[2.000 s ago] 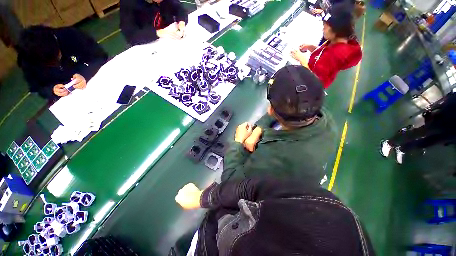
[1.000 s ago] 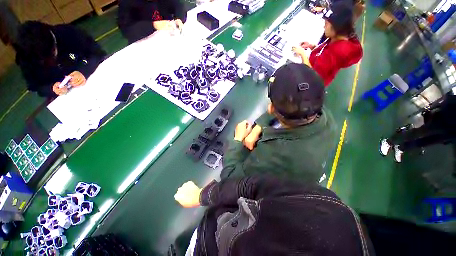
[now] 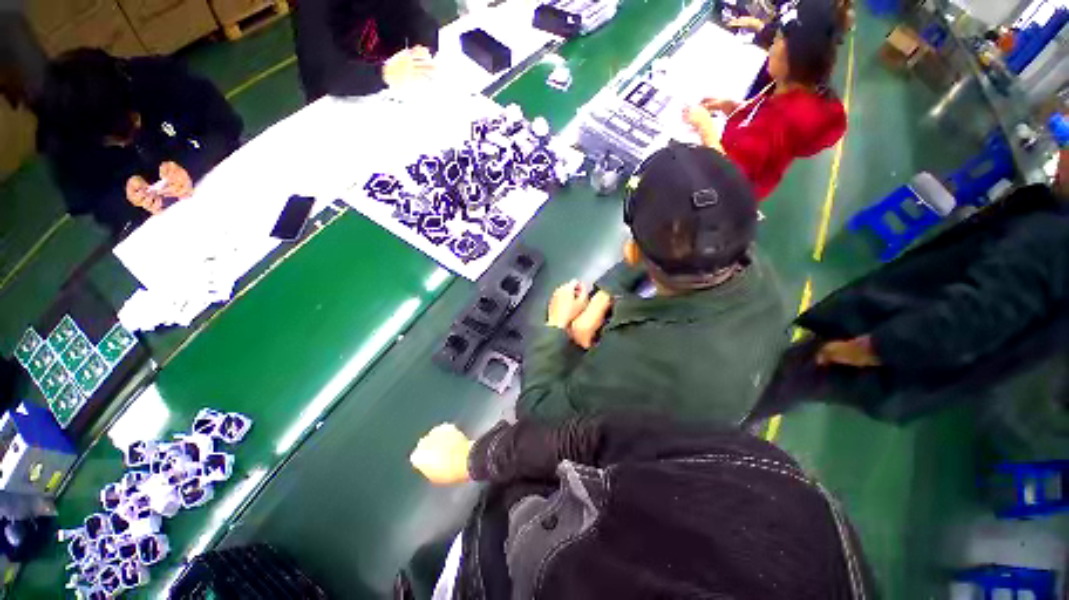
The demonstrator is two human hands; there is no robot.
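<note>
A hand that looks like my right hand [image 3: 442, 455] lies curled at the bench's near side, at the end of a dark sleeve. Its fingers are bunched, and I cannot see whether it holds anything. My left hand is not in view. White housings [image 3: 150, 492] lie heaped on the green belt at the lower left. Small black trays [image 3: 490, 311] with square pockets lie beyond my right hand, and a light square frame [image 3: 498, 372] is beside them. Part of a black tray [image 3: 249, 577] shows at the bottom edge.
Black-and-white housings [image 3: 469, 188] are heaped on white sheeting [image 3: 276, 152]; a phone [image 3: 292, 217] lies nearby. Green circuit boards [image 3: 73, 361] lie at the left. A capped person [image 3: 656, 340] sits close beyond my right arm. Other workers sit across and along the bench; another person stands right.
The heap of white housings has shifted up and right. A person in dark clothes has come in at the right. The workers across have moved their hands. My right hand looks unmoved.
</note>
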